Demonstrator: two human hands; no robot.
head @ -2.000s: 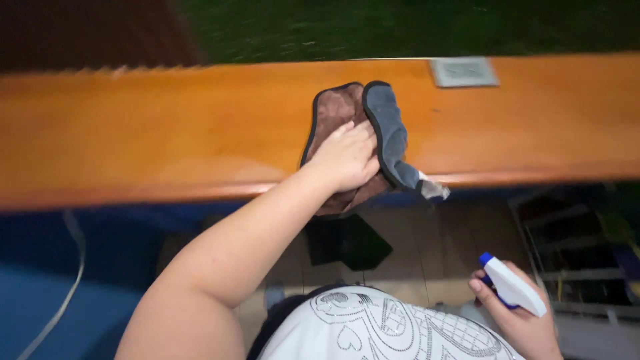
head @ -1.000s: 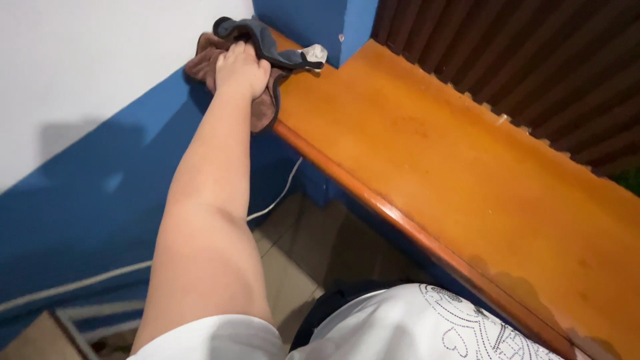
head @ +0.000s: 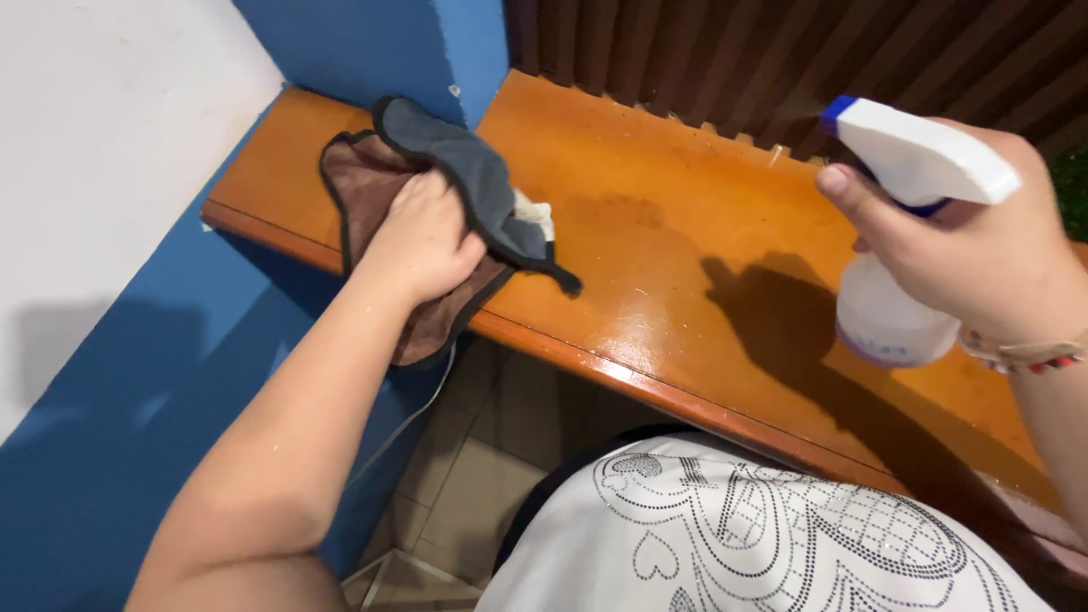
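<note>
My left hand (head: 429, 234) presses on a brown and blue-grey cloth with black edging (head: 370, 174), bunched on the varnished wooden counter (head: 612, 255) near its left end. Part of the cloth hangs over the front edge, and its blue-grey side is folded up beside my fingers. At the right, above the counter, my right hand (head: 960, 229) grips a spray bottle (head: 897, 314) by the neck. The bottle has a white trigger head with a blue nozzle pointing left and a translucent body. Small droplets and shiny spots show on the wood.
A blue pillar (head: 472, 59) stands at the back of the counter. Dark brown slats (head: 680, 59) run along the rear edge. At the left is a blue and white wall (head: 110, 408). A pale cable (head: 416, 412) hangs below the counter, over floor tiles (head: 476, 484).
The view has swung left to the counter's end. The cloth, under my left hand, has moved from beyond the pillar's front toward the nearer counter. My right hand with the spray bottle has come back into view.
</note>
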